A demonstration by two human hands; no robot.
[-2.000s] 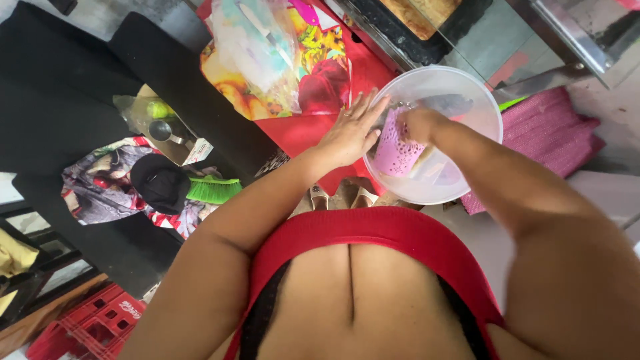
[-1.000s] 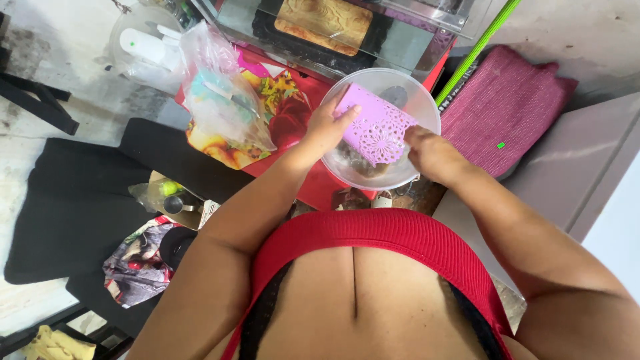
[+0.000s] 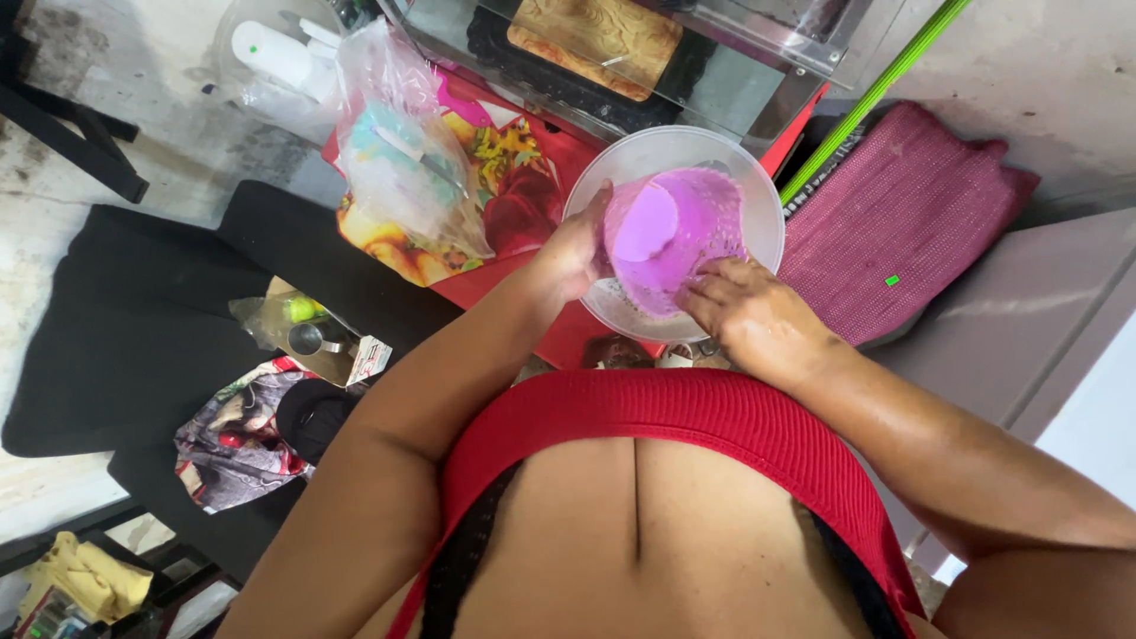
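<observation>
A pink-purple perforated plastic container [image 3: 661, 232] is tilted over a clear plastic bucket [image 3: 763, 191], its open mouth facing up toward me. My left hand [image 3: 581, 244] grips its left side. The fingers of my right hand [image 3: 754, 311] touch the container's lower right rim; whether they also grip it cannot be told. The skin of that hand looks wet. Below the container, part of the bucket's inside shows, but its contents are unclear.
The bucket is at a red table [image 3: 488, 297] with a floral cloth [image 3: 515, 191] and a clear plastic bag [image 3: 399, 160]. A glass case [image 3: 737, 98] stands beyond. A pink woven mat [image 3: 905, 222] and a green pole [image 3: 879, 93] are at right, black chairs [image 3: 133, 328] at left.
The perforated container has turned, so its open inside now faces me instead of its patterned side. My right hand has moved from inside the bucket to the container's rim.
</observation>
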